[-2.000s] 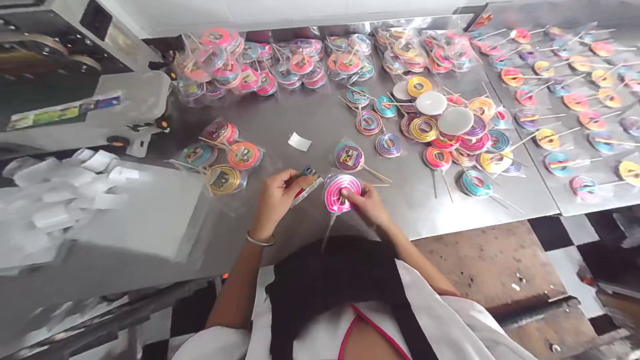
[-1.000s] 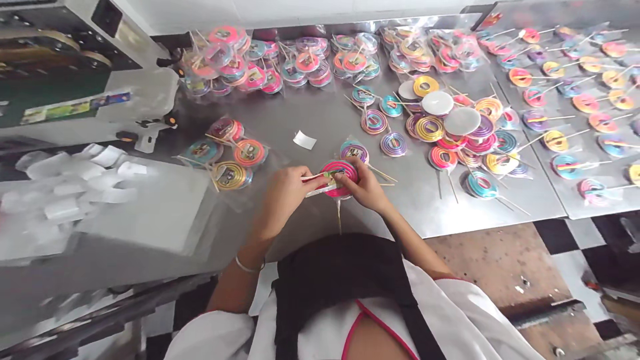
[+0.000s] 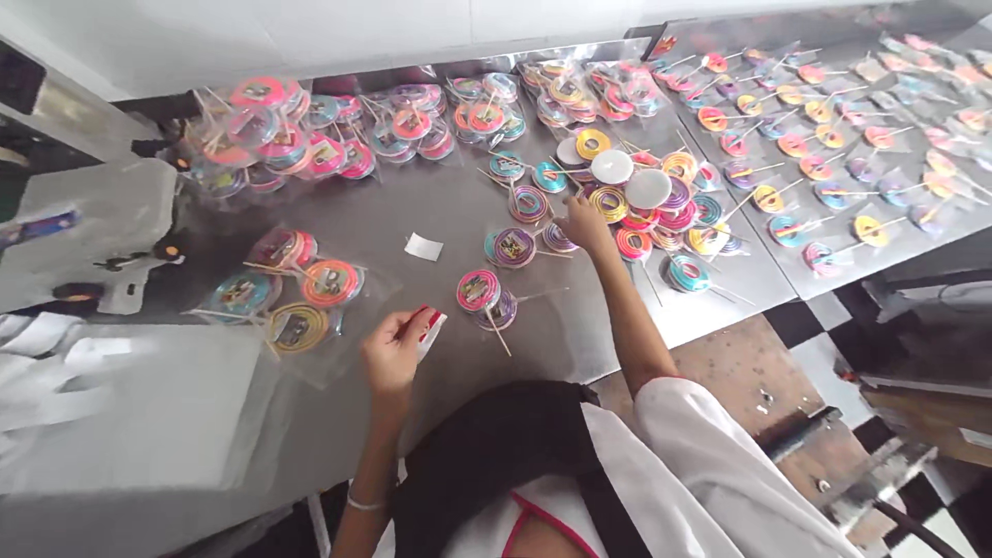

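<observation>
My left hand [image 3: 394,349] pinches a small red and white label [image 3: 430,325] above the front of the steel table. My right hand [image 3: 583,223] reaches to the near left side of a mixed pile of round swirl lollipops [image 3: 676,194]; its fingertips are beside a purple lollipop [image 3: 558,236], and whether they grip anything cannot be told. Between the hands a pink lollipop [image 3: 478,291] bearing a picture label lies partly over a purple one [image 3: 500,310]. Just behind them sits another labelled purple lollipop [image 3: 514,247]. A small white paper [image 3: 424,247] lies to their left.
Bagged lollipops [image 3: 260,128] line the wall side. More bagged lollipops [image 3: 332,282] lie at the left, near a grey machine [image 3: 93,232] and a sheet with white paper pieces [image 3: 155,418]. Wrapped lollipops [image 3: 793,145] spread over the right table. Two white discs [image 3: 648,189] top the pile.
The pink lollipop, held in my hands before, now lies on the table with a label on it. My right hand has moved right to the pile; my left hand now holds a red and white label.
</observation>
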